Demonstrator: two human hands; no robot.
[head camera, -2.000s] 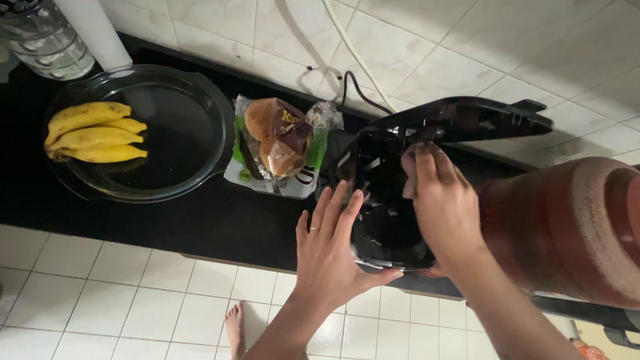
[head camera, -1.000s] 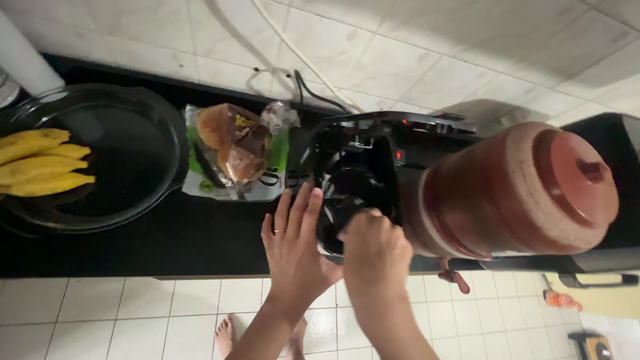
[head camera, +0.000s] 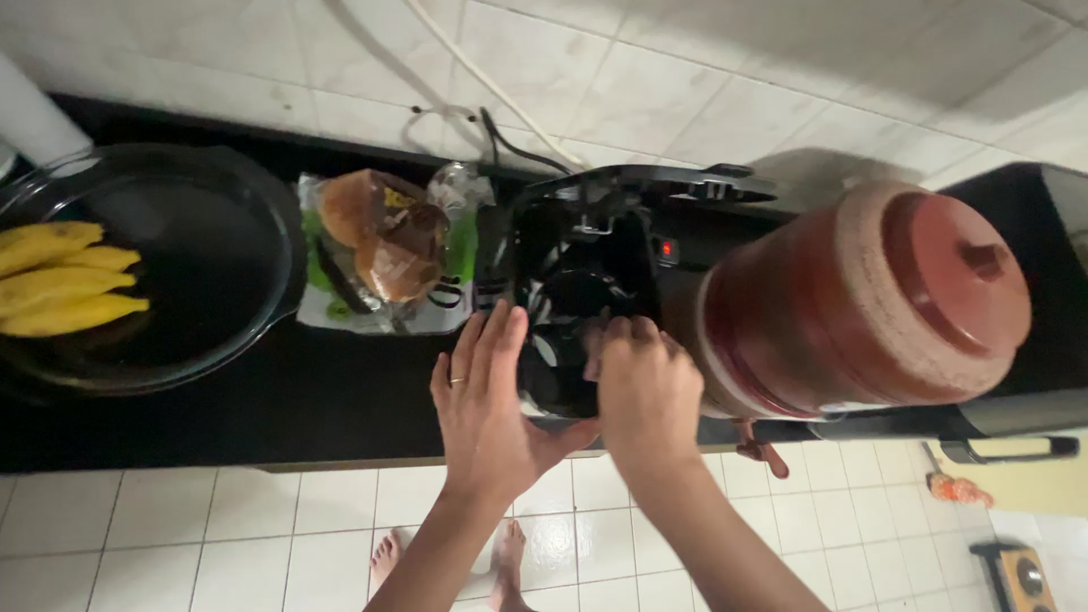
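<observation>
A black appliance (head camera: 586, 255), likely a coffee maker, stands with its lid (head camera: 671, 180) raised toward the wall and a small red light lit on its right part. My left hand (head camera: 489, 399), a ring on one finger, rests spread against the appliance's near left side, steadying contact with fingertips and thumb. My right hand (head camera: 646, 382) is closed around a crumpled cloth or paper (head camera: 592, 348), mostly hidden by the fingers, at the near right part of the appliance's opening. What lies deeper inside the dark opening is hard to make out.
A reddish clay water filter (head camera: 850, 297) with a tap (head camera: 765, 455) stands close on the right. To the left lie bagged bread buns (head camera: 382, 238) and a glass dish (head camera: 285, 255) holding bananas (head camera: 68, 280). A black cord (head camera: 518, 153) and a white cable (head camera: 493, 81) run along the tiled wall.
My right hand has moved from the upper part of the appliance's opening down to its near end. My left hand stays at the near left side. The view has shifted.
</observation>
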